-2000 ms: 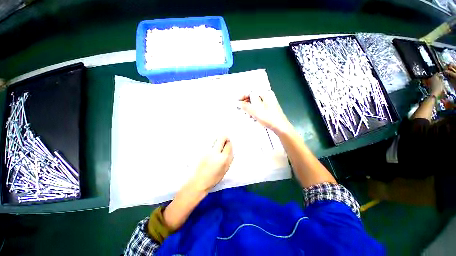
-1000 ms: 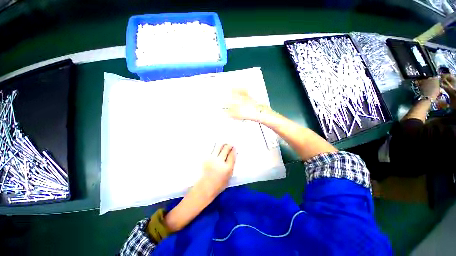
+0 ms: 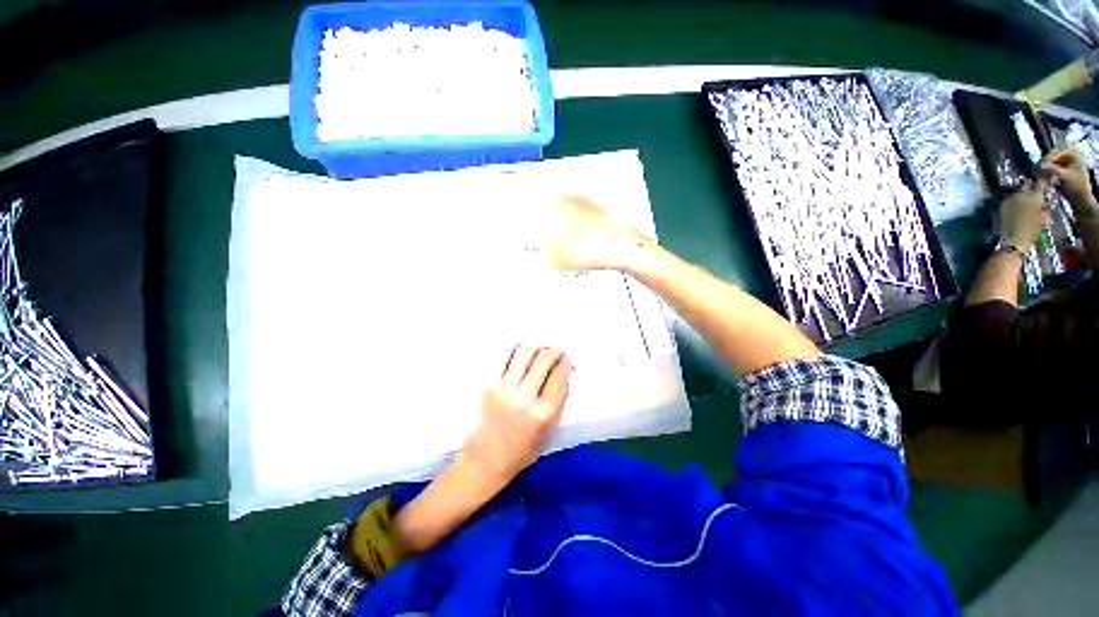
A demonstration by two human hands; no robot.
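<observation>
My left hand (image 3: 526,398) rests low on the white sheet (image 3: 350,325), its fingers bent and close together; whether it holds anything is hidden. My right hand (image 3: 593,238) is over the upper right of the sheet, washed out by glare, so its fingertips and anything in them cannot be made out. A thin dark rod (image 3: 636,316) lies on the sheet below my right wrist. The blue bin (image 3: 428,154), full of small white parts (image 3: 422,84), stands just beyond the sheet.
The left black tray (image 3: 90,241) has loose metal rods (image 3: 66,404) heaped at its left and lower side. The right black tray (image 3: 886,300) is densely filled with rods. Clear bags (image 3: 934,145) lie beside it. Another person's hands (image 3: 1042,199) work at far right near a smaller black tray.
My right hand has moved left over the sheet. My left hand has shifted slightly lower, fingers flatter. The view has shifted, so the bin and left tray sit further left and higher.
</observation>
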